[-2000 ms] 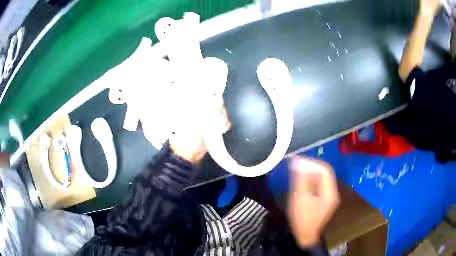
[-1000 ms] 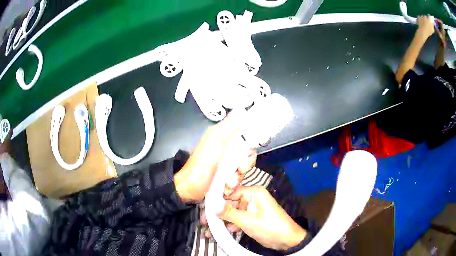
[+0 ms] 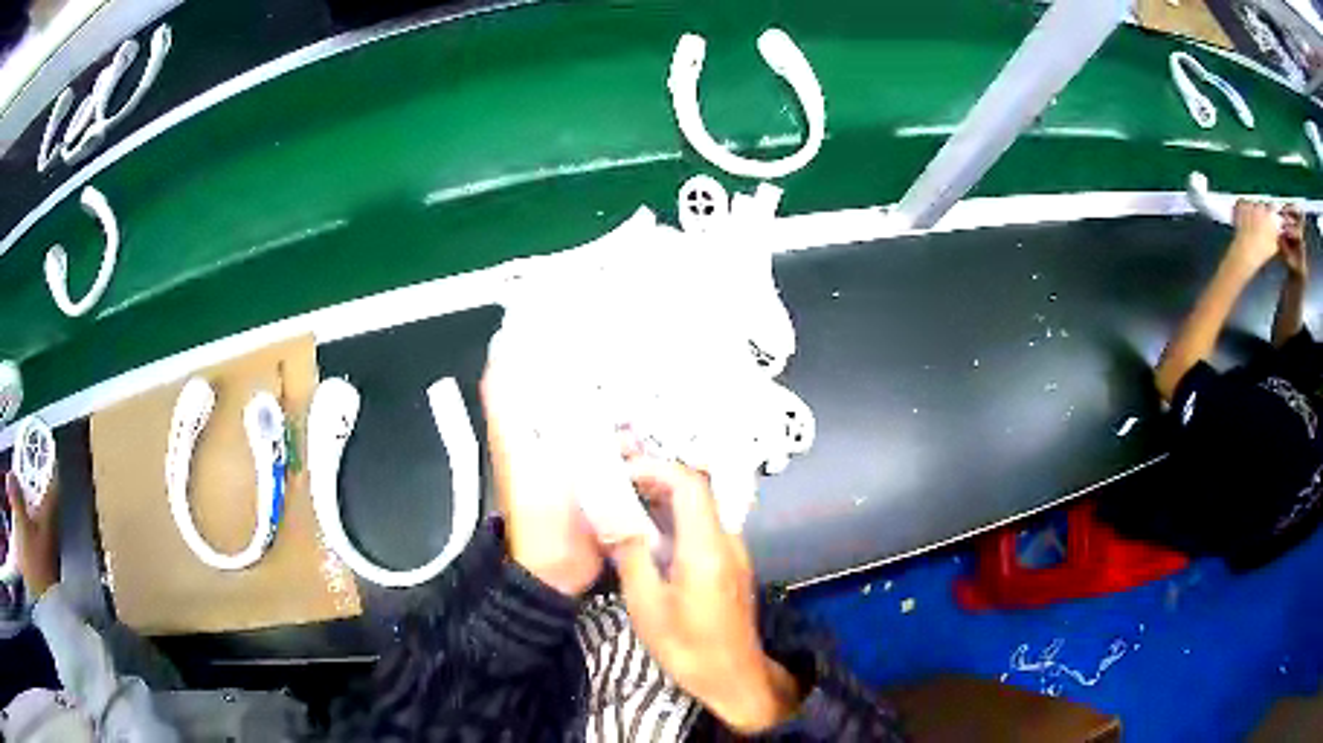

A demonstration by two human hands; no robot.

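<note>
A heap of white plastic parts (image 3: 653,319), overexposed, lies in front of me against the belt rail, with spoked round openings at its edges. My left hand (image 3: 540,501) is at its near left side, around a white part. My right hand (image 3: 694,588) is just right of it, its fingers on a white shell part (image 3: 615,502) between both hands. Glare hides the outline of this part. A white U-shaped unit (image 3: 395,566) lies on the black bench top. Another (image 3: 218,552), with a blue part in one arm, lies on the cardboard sheet (image 3: 138,581).
The green conveyor (image 3: 435,145) beyond the rail carries a U-shaped unit (image 3: 747,160) and other white pieces. A grey metal post (image 3: 1016,109) crosses it. Another person's hands (image 3: 1259,232) are at far right, another hand (image 3: 35,530) at far left. A red stool (image 3: 1037,559) stands on the blue floor.
The large white U held low in my hands is no longer distinguishable. Both hands have come together at the heap's near side. The view has shifted, showing more conveyor.
</note>
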